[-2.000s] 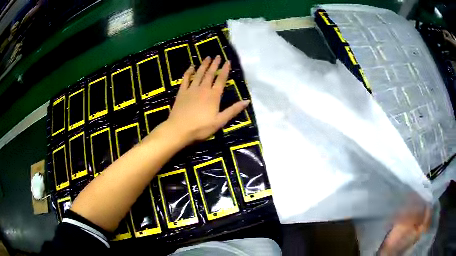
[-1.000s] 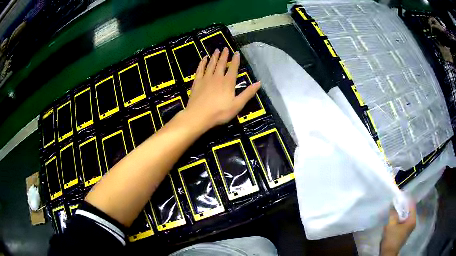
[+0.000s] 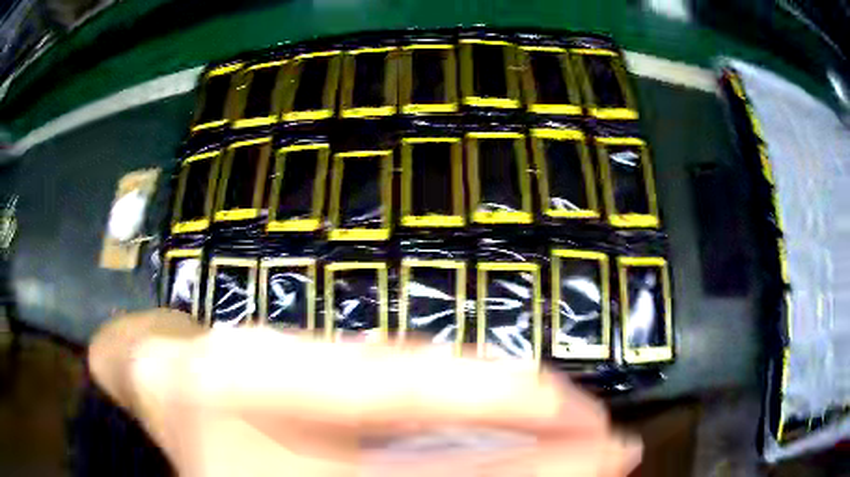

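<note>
Rows of dark glossy panels with yellow borders [image 3: 432,183] lie on a black tray under shiny wrinkled film [image 3: 438,244]. The white sheet no longer covers any of them. A large, very blurred hand, by its direction my left hand [image 3: 373,401], fills the bottom of the view close to the camera, fingers towards the right. It hides the lower edge of the front row. A pale streak shows at its middle; I cannot tell what it is or whether anything is held. My right hand cannot be made out separately.
A white pad [image 3: 129,214] sits on a tan cardboard piece [image 3: 119,253] left of the tray. A second tray [image 3: 783,307] under a white ribbed cover [image 3: 825,214] stands at the right. A dark rectangle [image 3: 722,228] lies between the trays. A green surface [image 3: 373,20] runs behind.
The view has turned and the tray now shows nearly straight on. The limp white sheet is gone from view. The left hand has left the panels, and a blurred hand is close to the camera.
</note>
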